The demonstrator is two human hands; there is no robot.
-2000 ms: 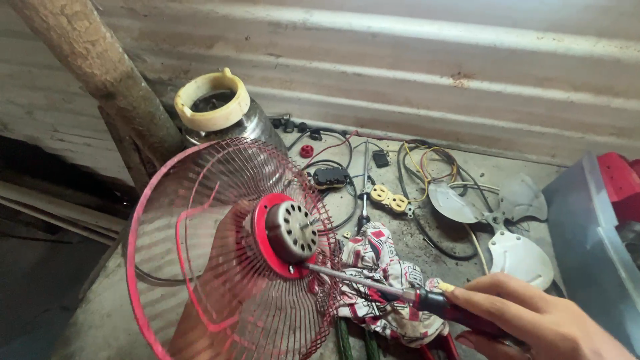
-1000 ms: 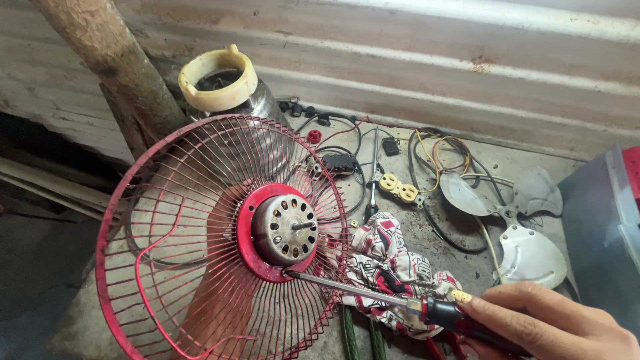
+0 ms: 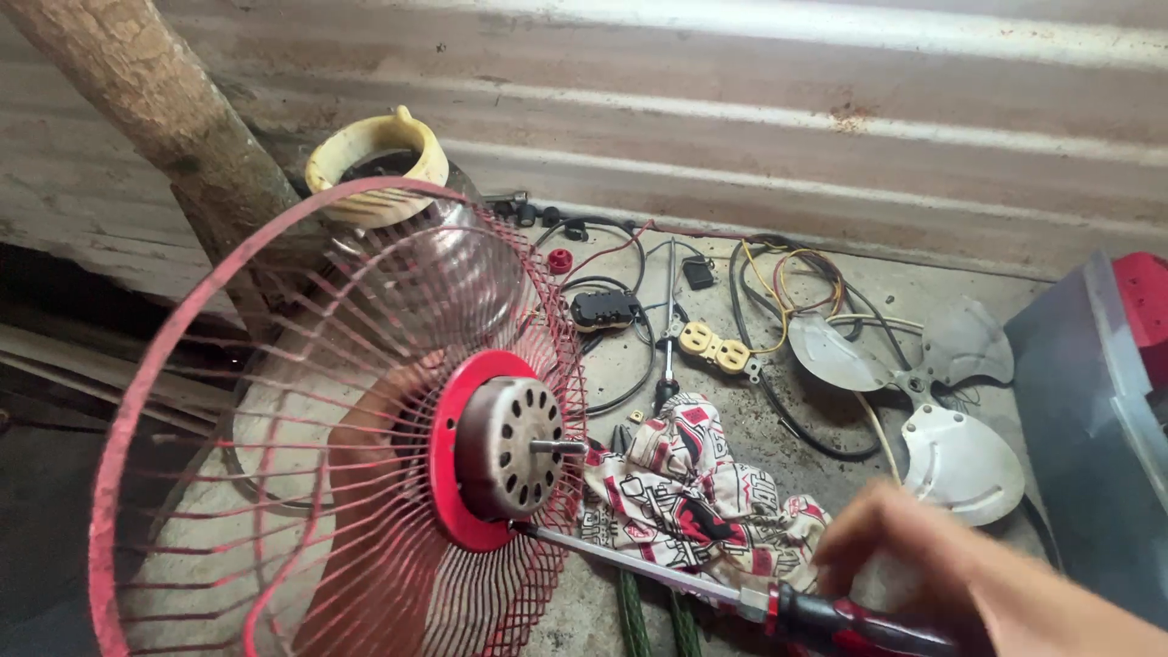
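A red wire fan guard (image 3: 137,429) stands tilted at the left, with a red ring plate (image 3: 447,484) and a metal fan motor (image 3: 511,447) at its middle. Behind the wires my left hand (image 3: 374,511) supports the guard and motor from the back; its fingers are mostly hidden. My right hand (image 3: 949,566), slightly blurred, is on the black and red handle of a screwdriver (image 3: 657,575). The tip meets the lower edge of the ring plate, at a screw spot below the motor.
A printed cloth (image 3: 703,511) lies beside the guard over green-handled pliers. Behind are a cream outlet (image 3: 716,347), a black outlet (image 3: 605,310), cables and another screwdriver (image 3: 669,356). Metal fan blades (image 3: 963,465) and a plastic bin (image 3: 1086,429) are right, a yellow-rimmed jar (image 3: 438,173) back left.
The guard and motor have turned, so the shaft points more to the right. The fingers of my right hand have shifted on the screwdriver handle; the tip stays at the ring plate's lower edge.
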